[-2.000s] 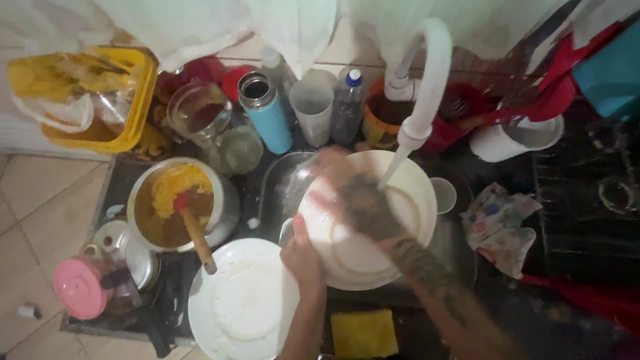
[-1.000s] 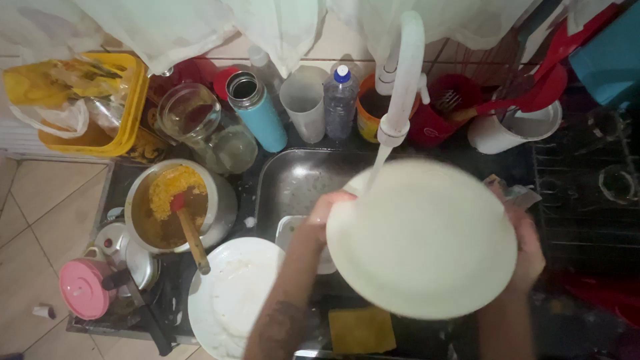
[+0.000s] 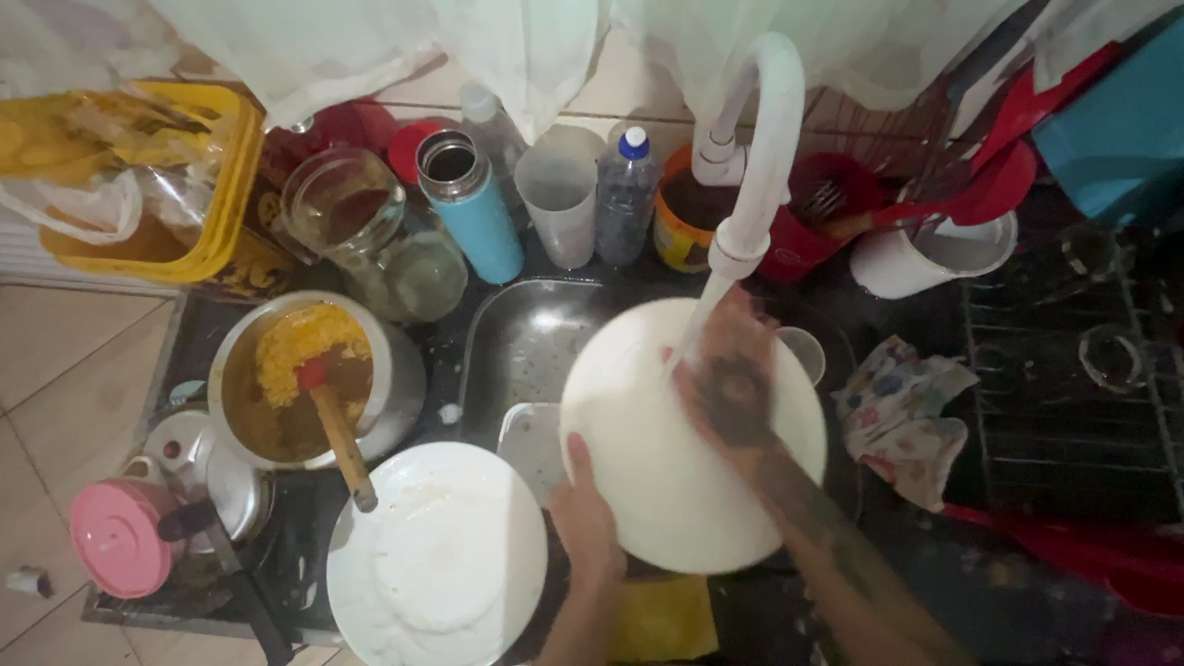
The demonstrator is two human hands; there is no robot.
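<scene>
My left hand (image 3: 589,518) grips the lower left rim of a white plate (image 3: 638,444), its thumb on the surface, over the steel sink (image 3: 518,342). Water from the white faucet (image 3: 751,222) runs onto the plate. My right hand (image 3: 726,379), blurred, lies across the plate's upper right part beside the stream, its fingers partly hidden. A second white plate (image 3: 439,555), with smears on it, rests on the counter to the left. Under my wrists lies a yellow cloth (image 3: 664,620). A clear container (image 3: 532,449) in the sink is partly covered by the held plate.
At left stand a pot (image 3: 398,388) with yellow food and a wooden-handled utensil (image 3: 342,444), a pink lid (image 3: 120,536) and a knife (image 3: 250,601). Behind the sink are a blue flask (image 3: 481,222), a plastic bottle (image 3: 626,203) and cups. A crumpled patterned cloth (image 3: 902,416) lies right, beside a wire rack (image 3: 1064,388).
One second ago both hands held the plate by its sides, farther right. It has moved left under the faucet, and my right hand has gone from the rim onto its surface.
</scene>
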